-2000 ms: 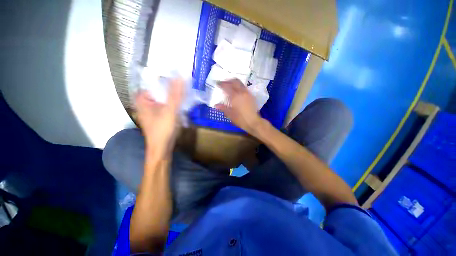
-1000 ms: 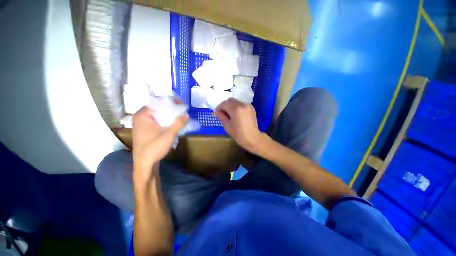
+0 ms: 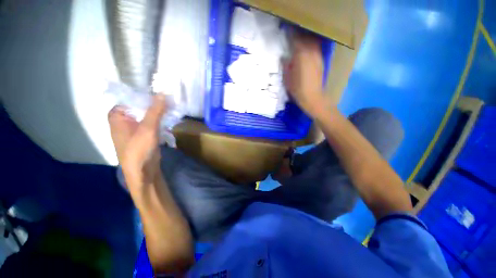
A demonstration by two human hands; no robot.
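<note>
The blue basket (image 3: 216, 108) rests inside the open cardboard carton (image 3: 239, 163). Several white parts (image 3: 253, 98) lie loose in it. My right hand (image 3: 305, 70) is blurred inside the basket at its right side, against the white parts; its fingertips are hard to see and I cannot tell whether it grips one. My left hand (image 3: 138, 133) is at the carton's left edge, holding a crinkled clear plastic bag (image 3: 133, 99) between thumb and fingers.
Packed rows (image 3: 136, 43) and a smooth white divider (image 3: 182, 54) are left of the basket. A large pale panel (image 3: 38, 81) curves along the left. A carton flap (image 3: 326, 19) is at the top. Blue bins (image 3: 451, 212) on a wooden pallet (image 3: 469, 111) are at right.
My left hand has moved left with the clear bag. My right hand has moved from the basket's near part up and right. The basket looks shifted or tilted, and the view has shifted too.
</note>
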